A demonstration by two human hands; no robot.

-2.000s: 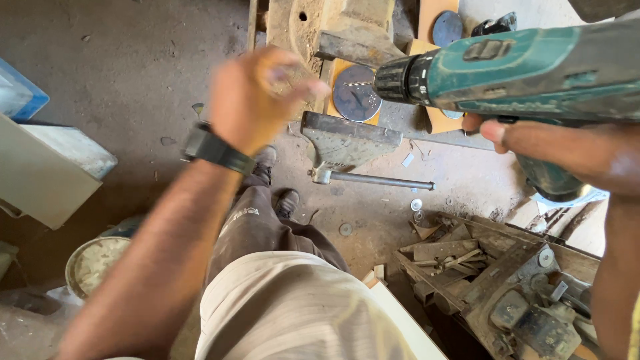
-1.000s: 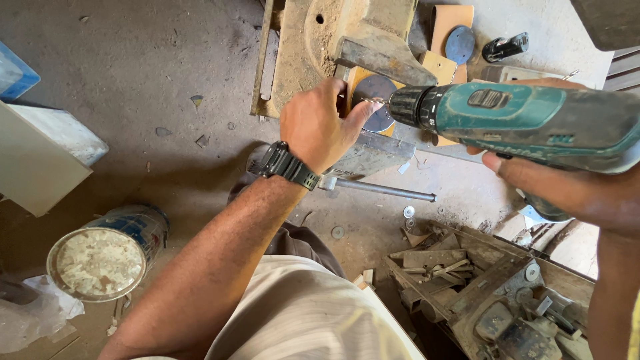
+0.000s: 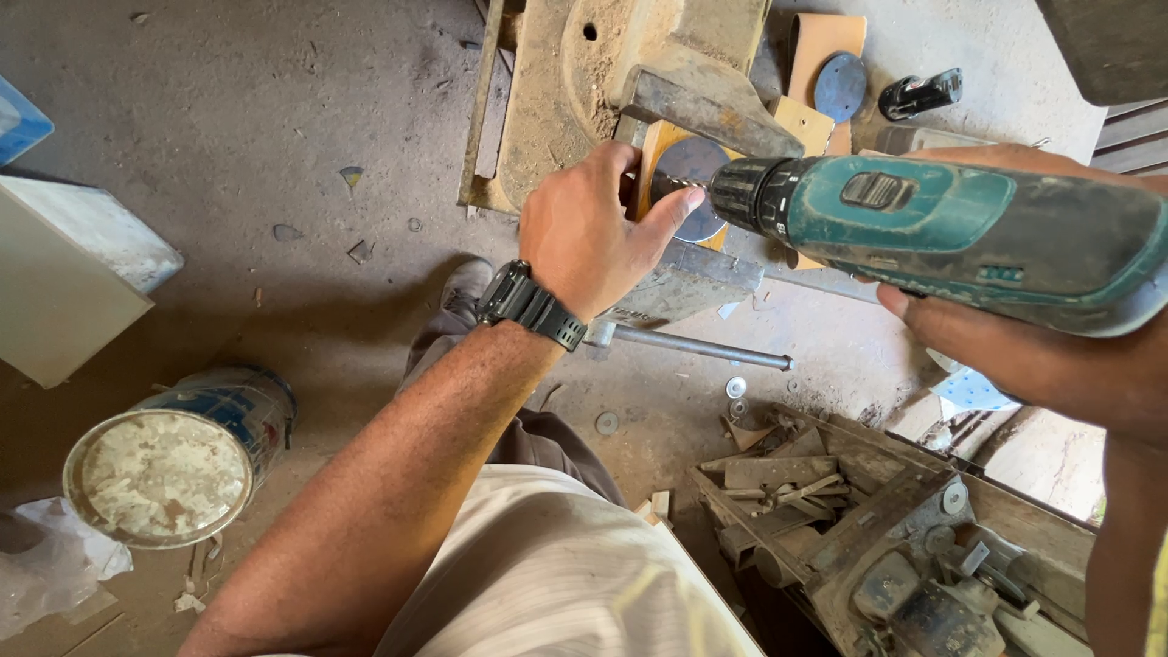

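Note:
My right hand (image 3: 995, 356) is closed around a teal and black cordless drill (image 3: 922, 219), which points left. Its twist drill bit (image 3: 680, 183) lies across a dark round disc (image 3: 698, 160) on a wooden block (image 3: 650, 151). That block sits between the jaws of a bench vise (image 3: 712, 114). My left hand (image 3: 593, 228), with a black watch on the wrist, is at the block's left side, its thumb at the bit over the disc. Whether the thumb touches the bit or the disc cannot be told, and some of the left fingers are hidden.
Another dark disc (image 3: 839, 87) and a black cylindrical item (image 3: 922, 94) lie beyond the vise. The vise handle (image 3: 703, 347) sticks out to the right. A crate of wood scraps (image 3: 785, 474) stands at lower right, a lidded bucket (image 3: 160, 479) at lower left.
My left hand has come from left of the vise, where it was raised and blurred, to the block and disc. The drill stays in my right hand, its bit over the disc.

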